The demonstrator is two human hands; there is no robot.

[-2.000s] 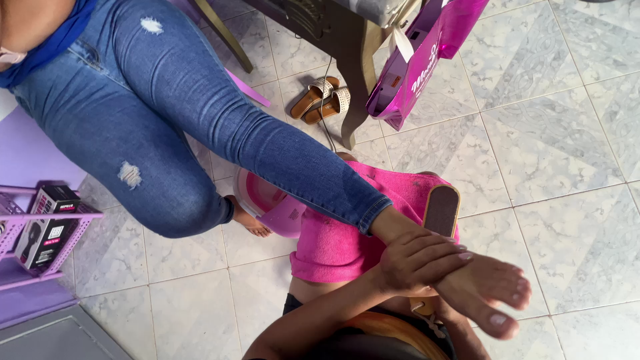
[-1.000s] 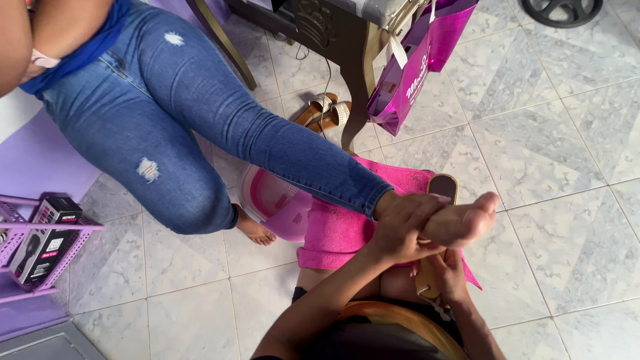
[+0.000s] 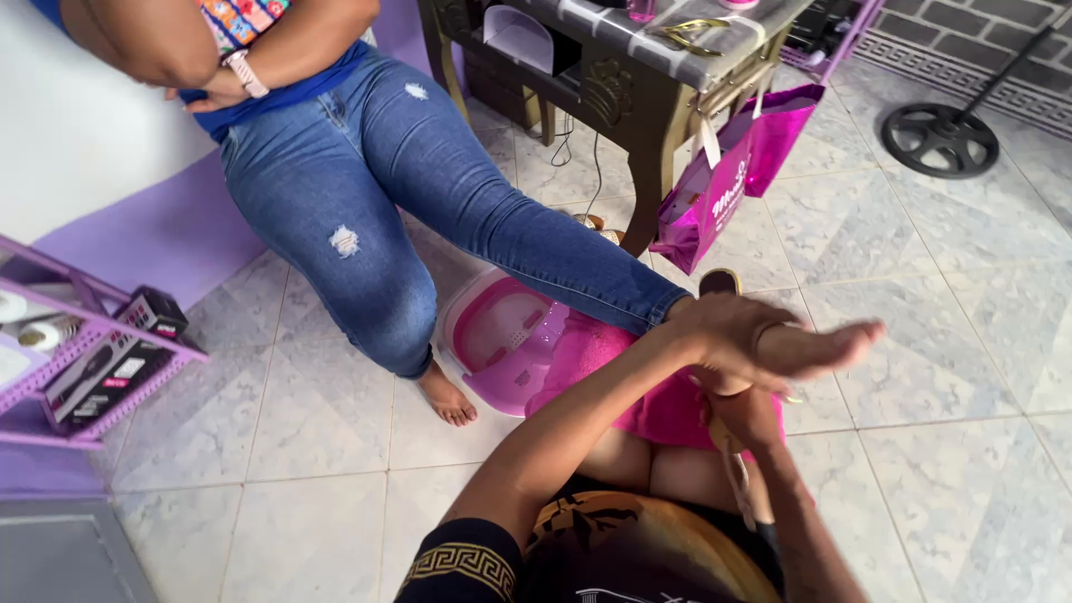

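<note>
A seated person in ripped blue jeans [image 3: 502,226] stretches one leg toward me, and that bare foot [image 3: 816,347] is between my hands. My left hand [image 3: 729,339] is wrapped over the ankle and instep, slightly blurred. From below, my right hand [image 3: 745,414] supports the heel; its fingers are partly hidden. A pink towel [image 3: 586,360] covers my lap under the foot. Behind the ankle shows the end of a foot file or paddle-like tool [image 3: 720,282]. The person's other bare foot [image 3: 448,394] rests on the floor beside a pink and purple foot bath [image 3: 494,335].
A carved wooden table [image 3: 641,117] stands ahead, with metal nippers [image 3: 691,35] on top and magenta gift bags [image 3: 712,197] hanging at its corner. Sandals [image 3: 607,233] lie beneath. A purple rack [image 3: 142,368] with boxes is at left; a black wheeled-style round base [image 3: 940,141] stands upper right.
My left hand has shifted from lying over the ankle and instep to wrapping around them. The toes have tilted upward since two seconds ago. The view now takes in more of the table.
</note>
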